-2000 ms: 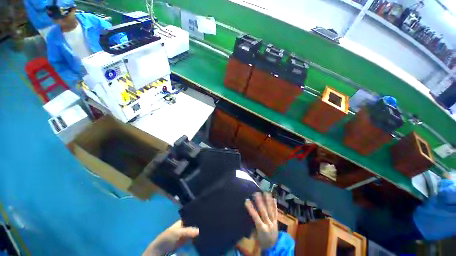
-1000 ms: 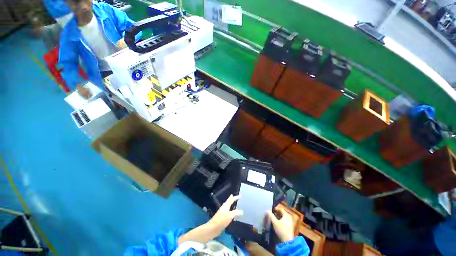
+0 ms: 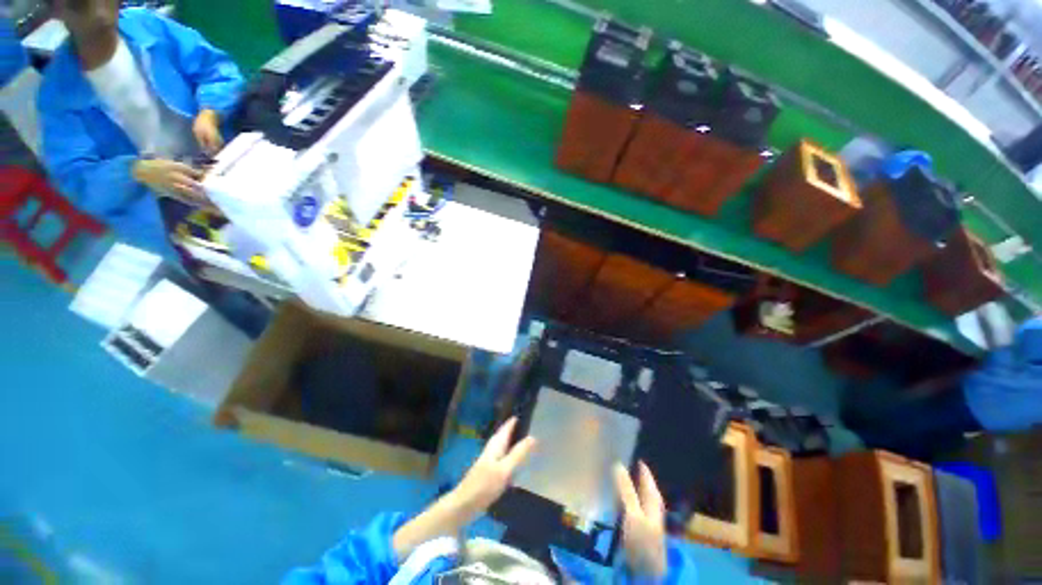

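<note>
A black panel (image 3: 537, 512) with a silvery rectangle and a small pale window lies low in front of me, silvery face up. My left hand (image 3: 494, 466) holds its left edge, with the fingers over the silvery part. My right hand (image 3: 642, 514) is at its right edge with the fingers nearly straight; its thumb is hard to make out. A plain dark panel (image 3: 683, 440) shows just right of the held panel. What lies under the held panel is hidden.
An open carton (image 3: 343, 446) stands at left, beside a white side table (image 3: 474, 269) and a white machine (image 3: 303, 206). A person in blue works behind the machine. Wood-grain cabinets (image 3: 891, 514) stand at right, with black parts (image 3: 788, 425) behind. More cabinets stand on the green bench (image 3: 491, 126).
The black panel, first shown plain side up with a white label, now shows its silvery side. Since one second ago it looks larger and nearer. The view has shifted, showing more cabinets at right.
</note>
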